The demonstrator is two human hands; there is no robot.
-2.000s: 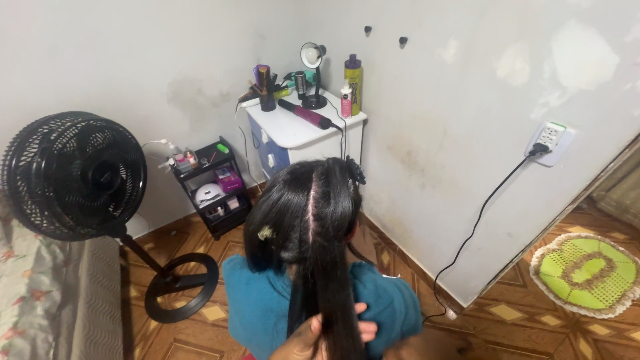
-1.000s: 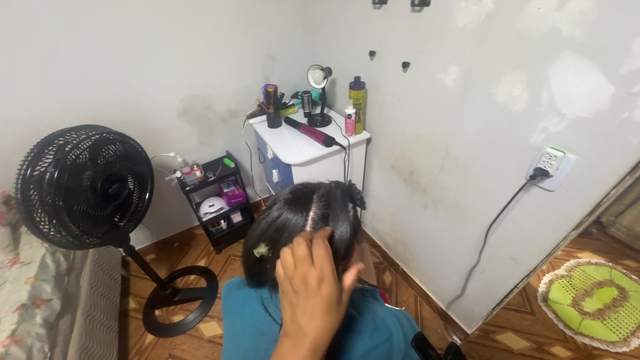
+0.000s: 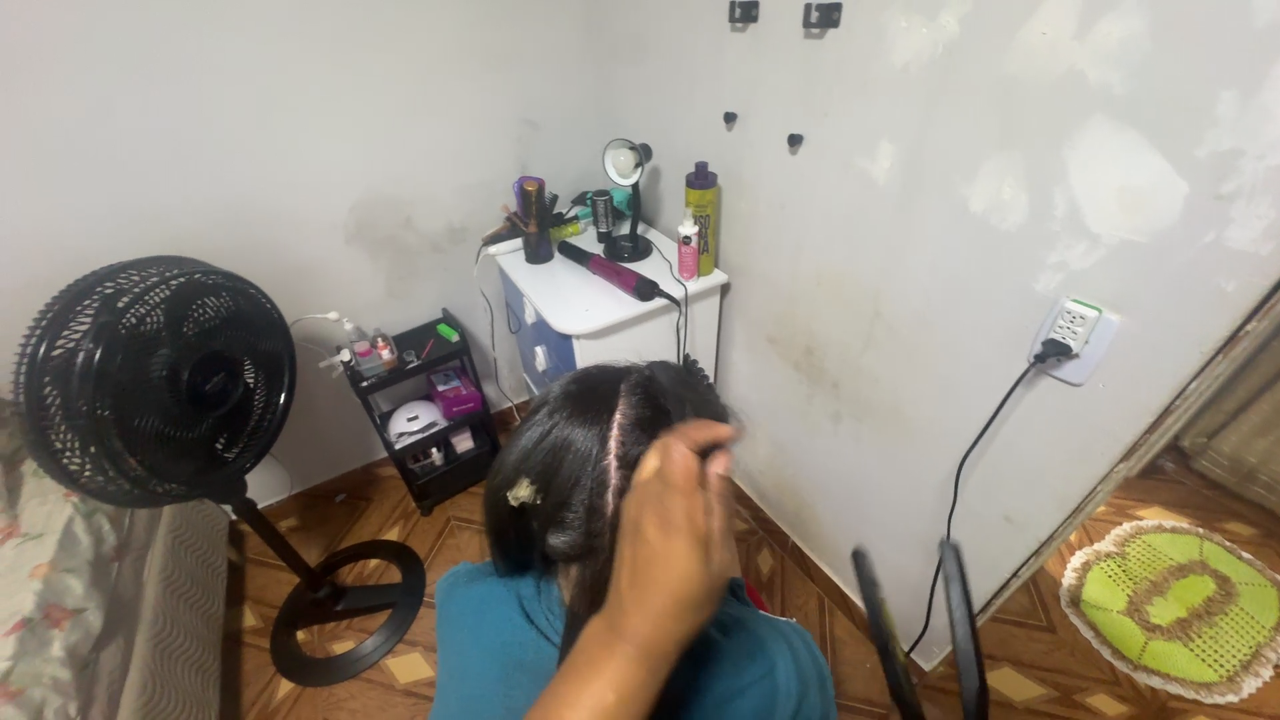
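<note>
A seated person in a teal shirt (image 3: 500, 625) shows the back of the head, with straight dark hair (image 3: 545, 440) parted down the middle. A pale clip (image 3: 523, 492) sits on the left side; a dark clip (image 3: 695, 375) is at the front right. My left hand (image 3: 675, 520) is over the right side of the head, its fingers bent and close together; whether a lock is pinched in them is unclear. At the lower right, the two arms of a black flat iron (image 3: 925, 625) stand apart, pointing up. My right hand is out of view.
A black fan (image 3: 155, 380) stands left beside a cloth-covered bed or sofa (image 3: 60, 580). Ahead are a black shelf cart (image 3: 425, 400) and a white cabinet (image 3: 600, 310) bearing a magenta styling tool (image 3: 610, 270), lamp and bottles. A cord (image 3: 955, 500) hangs from the wall outlet (image 3: 1073, 330).
My left hand has gone from the hanging hair up to the parting, then to the right side of the head. The flat iron has risen into fuller view at the lower right.
</note>
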